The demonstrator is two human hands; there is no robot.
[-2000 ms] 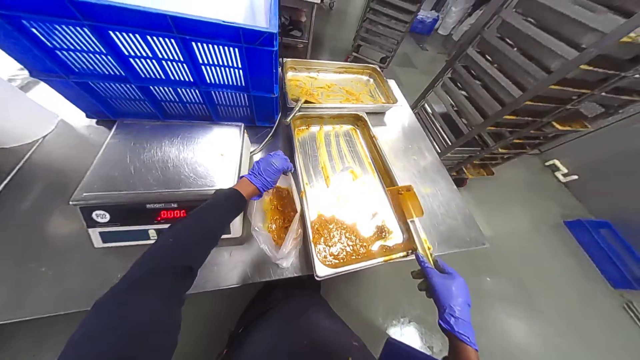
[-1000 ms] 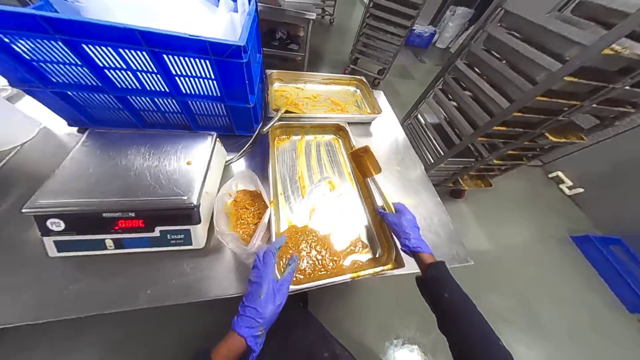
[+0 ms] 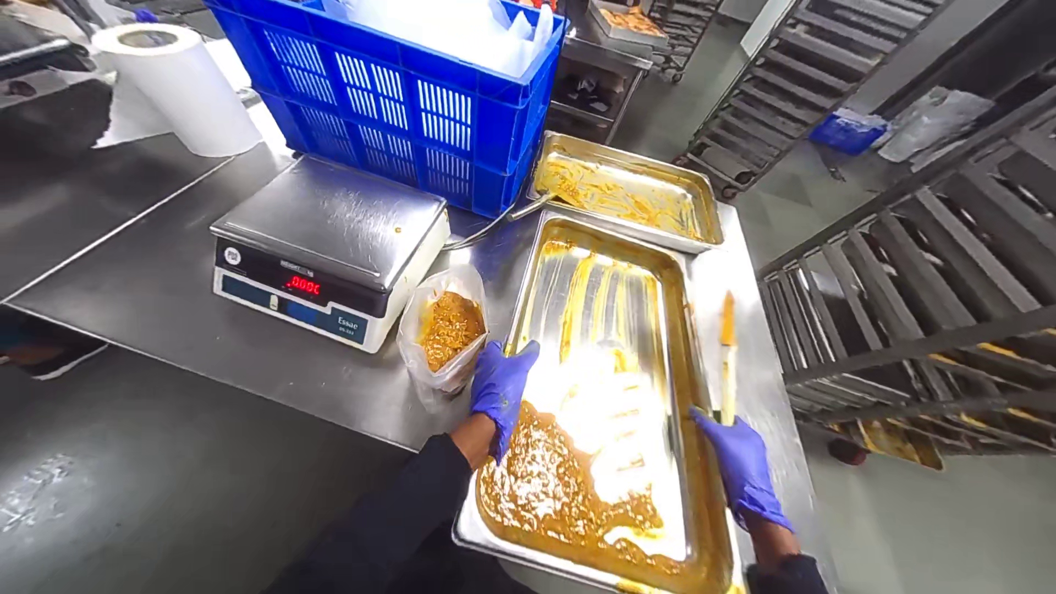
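A deep steel tray [image 3: 693, 355] extends over the table's front edge, with thick brown-orange sauce [image 3: 561, 487] gathered at its near end and streaks beyond. My left hand [image 3: 502, 392], in a purple glove, grips the tray's left rim. My gloved right hand [image 3: 738, 462] is at the right rim and holds a spatula [image 3: 728, 355] upright, its blade edge-on and smeared with sauce. Left of the tray, near my left hand, stands an open clear plastic bag [image 3: 445, 330] with the same sauce inside. Glare hides part of the tray floor.
A digital scale [image 3: 330, 239] stands left of the bag. Behind are stacked blue crates [image 3: 396, 91] holding plastic bags, and a second smeared steel tray [image 3: 631, 194] with a utensil handle over its edge. A white roll [image 3: 177, 91] is at far left; tray racks [image 3: 916, 256] stand at right.
My left hand has moved from the bag to the tray's left rim. The tray has come nearer, out over the table edge. The spatula has turned upright.
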